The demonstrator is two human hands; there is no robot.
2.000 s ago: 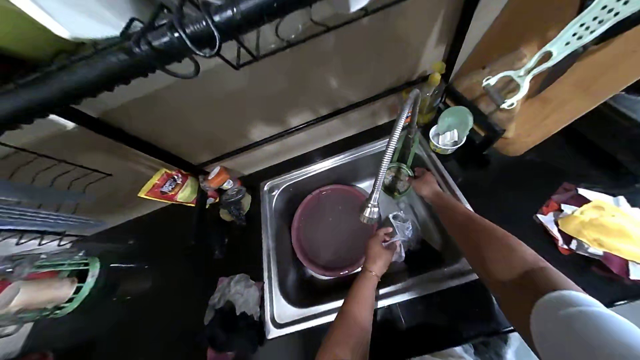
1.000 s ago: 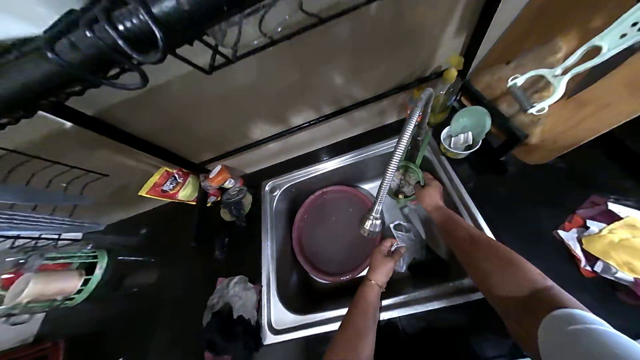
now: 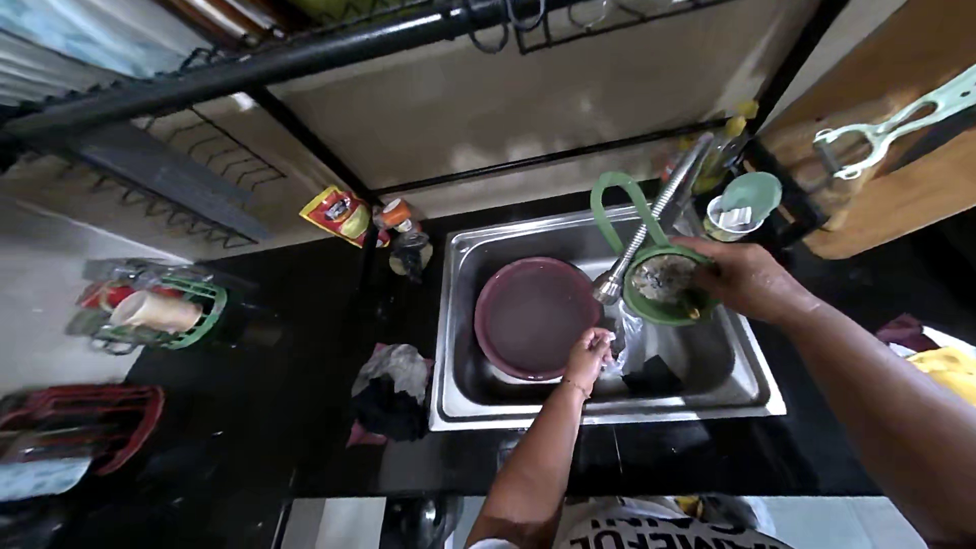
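Note:
My right hand (image 3: pixel 743 278) grips the rim of a green plastic strainer basket (image 3: pixel 659 314) over the right part of the steel sink (image 3: pixel 717 358). Pale, dark-flecked scraps (image 3: pixel 663 277) lie inside it, and its looped green handle stands up toward the wall. Below it my left hand (image 3: pixel 591 354) pinches a clear plastic bag (image 3: pixel 629 339), which hangs into the sink. The flexible metal faucet (image 3: pixel 640 236) reaches between the strainer and a maroon basin (image 3: pixel 537 319) of cloudy water. A black piece of material (image 3: pixel 654 377) lies on the sink floor.
Left of the sink are crumpled cloths (image 3: pixel 389 393), a red-and-yellow packet (image 3: pixel 343 216) and a green basket (image 3: pixel 206 313). A white tub (image 3: pixel 728 221) with a green bowl stands at the back right corner. A black rack bar (image 3: pixel 305 57) crosses overhead. Yellow cloth (image 3: pixel 945 370) lies far right.
My right hand has lifted the green strainer from the back right of the sink, and its contents now show. My left hand stays at the plastic bag. The view has shifted.

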